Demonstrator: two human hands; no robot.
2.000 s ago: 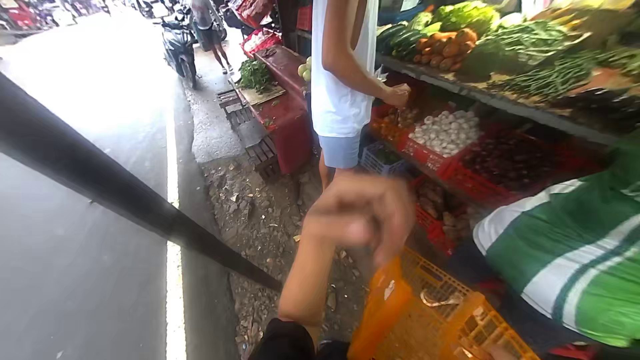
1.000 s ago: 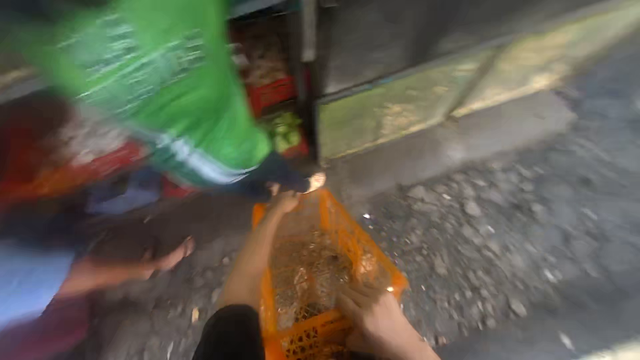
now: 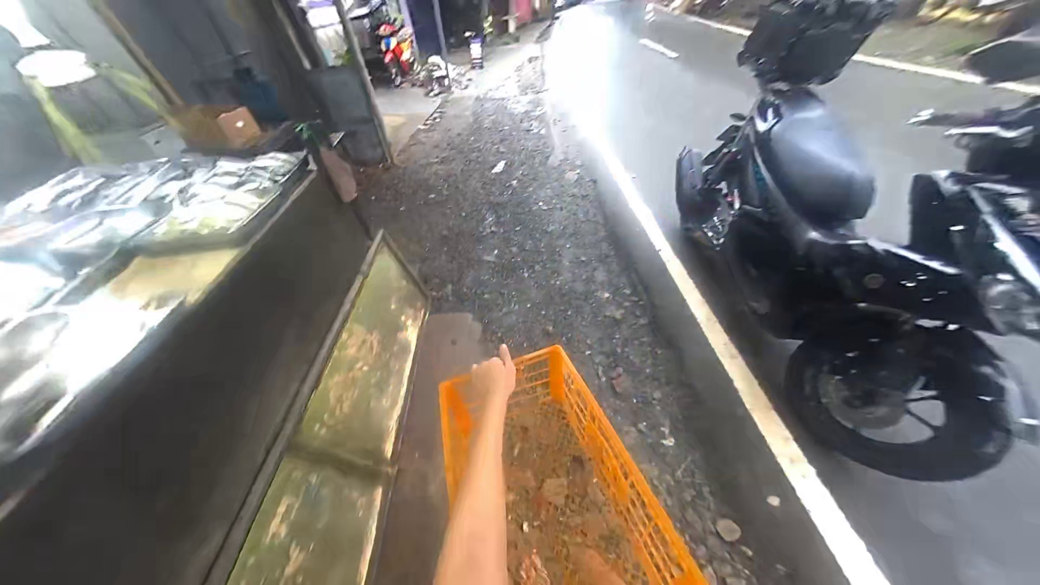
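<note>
An orange plastic crate point(image 3: 621, 479) with lattice walls reaches up from the lower edge of the head view, its near end cut off by the frame. My left hand point(image 3: 494, 378) grips its far rim near the left corner, the thumb pointing up and forward; my left forearm crosses over the crate's left side. Through the mesh bottom, brownish ground or bits of debris show, and I cannot tell which. The near rim and my right hand lie outside the frame.
On the left runs a dark-sided stall counter point(image 3: 244, 325) bearing shiny wrapped goods point(image 3: 219, 191), with a weathered panel point(image 3: 357, 366) against it. Wet gravel point(image 3: 520, 211) stretches ahead. At right stand a black motor scooter point(image 3: 821, 162) and a second motorcycle point(image 3: 1007, 219) beyond the white road line point(image 3: 691, 292).
The view has swung round to the roadside. The people and vegetable stall seen earlier are out of frame. My right hand, on the crate's near end one second ago, no longer shows.
</note>
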